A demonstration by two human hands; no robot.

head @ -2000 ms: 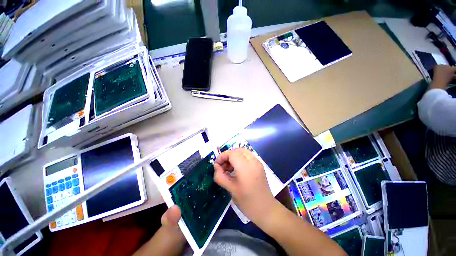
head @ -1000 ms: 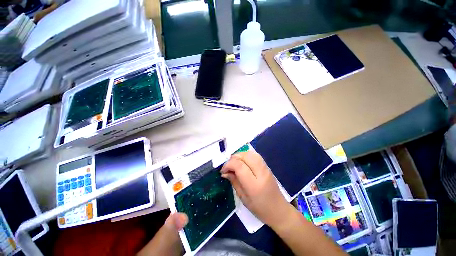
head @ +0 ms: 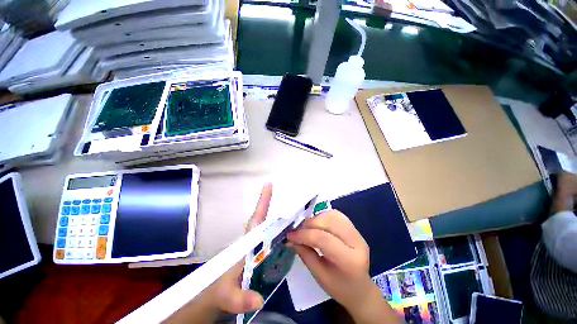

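Observation:
My left hand (head: 235, 288) holds a white front housing (head: 209, 273) tilted steeply, almost edge-on, its thumb on the near edge and a finger behind it. A dark green circuit board (head: 273, 269) sits in the housing. My right hand (head: 332, 243) has its thumb and fingertips pinched at the board's upper edge; what lies between them is too small to tell. A dark LCD writing panel (head: 378, 221) with a white backing section (head: 306, 286) lies beneath and right of my right hand, partly hidden by it.
An assembled calculator-tablet (head: 155, 215) lies left. Stacked housings (head: 171, 149) stand behind it. A smartphone (head: 290, 104), thin pen-like stick (head: 302, 145) and squeeze bottle (head: 346, 85) are beyond. A cardboard sheet (head: 443, 174) bears another panel. A parts carton (head: 495, 262) is lower right; another person's hand (head: 565, 192) shows far right.
The housing has turned from face-up to nearly edge-on in my left hand, whose finger now shows behind it. My right hand still pinches at the board's edge. The view has shifted.

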